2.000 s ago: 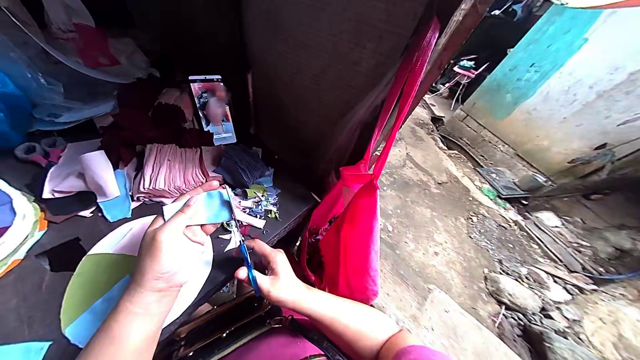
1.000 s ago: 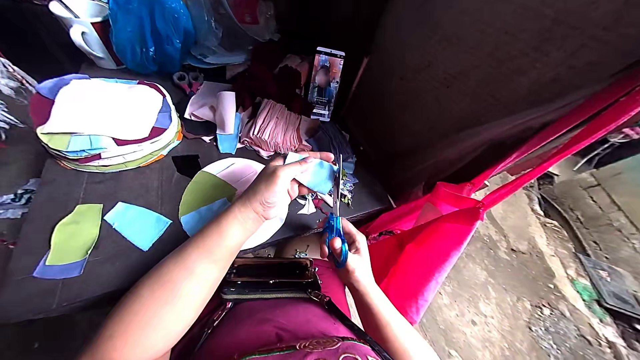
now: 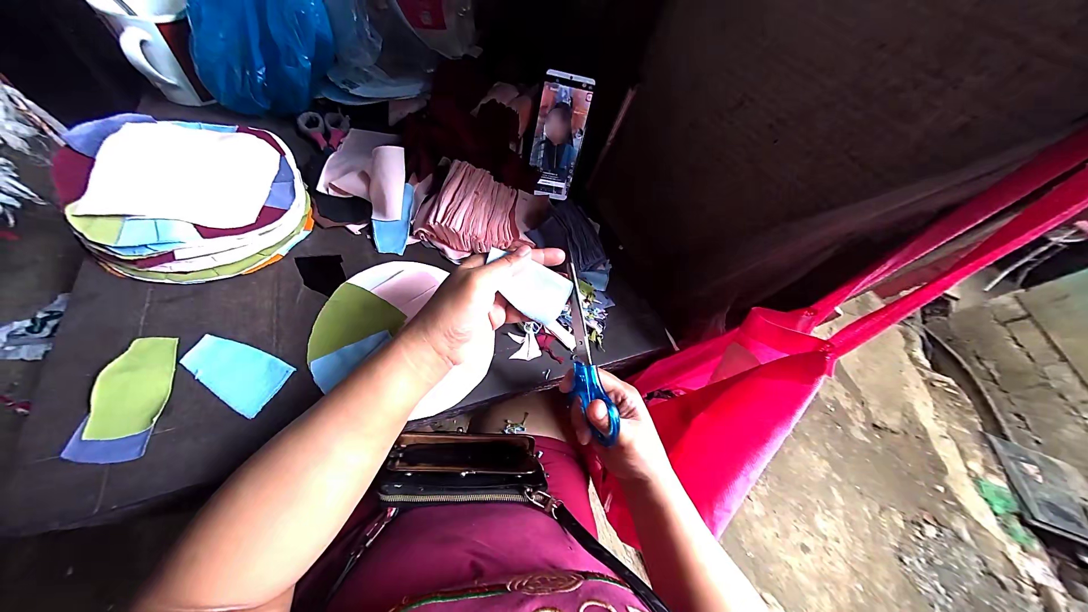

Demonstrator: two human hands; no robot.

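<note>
My left hand (image 3: 476, 306) pinches a pale blue fabric piece (image 3: 537, 291) over the table's right part. My right hand (image 3: 614, 416) holds blue-handled scissors (image 3: 586, 340), their blades pointing away from me along the right edge of that piece. Under my left wrist lies a round patchwork of green, pink, blue and white cloth (image 3: 353, 323). Small fabric scraps (image 3: 595, 319) lie just beyond the blades. At the left, a green fabric piece (image 3: 132, 387) overlaps a violet one (image 3: 106, 446), with a light blue piece (image 3: 238, 374) beside them.
A stack of round patchwork cloths (image 3: 187, 195) stands at the back left, near a mug (image 3: 153, 51) and blue plastic bag (image 3: 263, 51). Folded pink strips (image 3: 472, 208) and an upright phone (image 3: 563, 132) are at the back. A pink bag (image 3: 731, 425) hangs at the right.
The view has swung left since two seconds ago. The fabric piece in my left hand now shows a paler face, and its angle to the scissors differs from one second ago.
</note>
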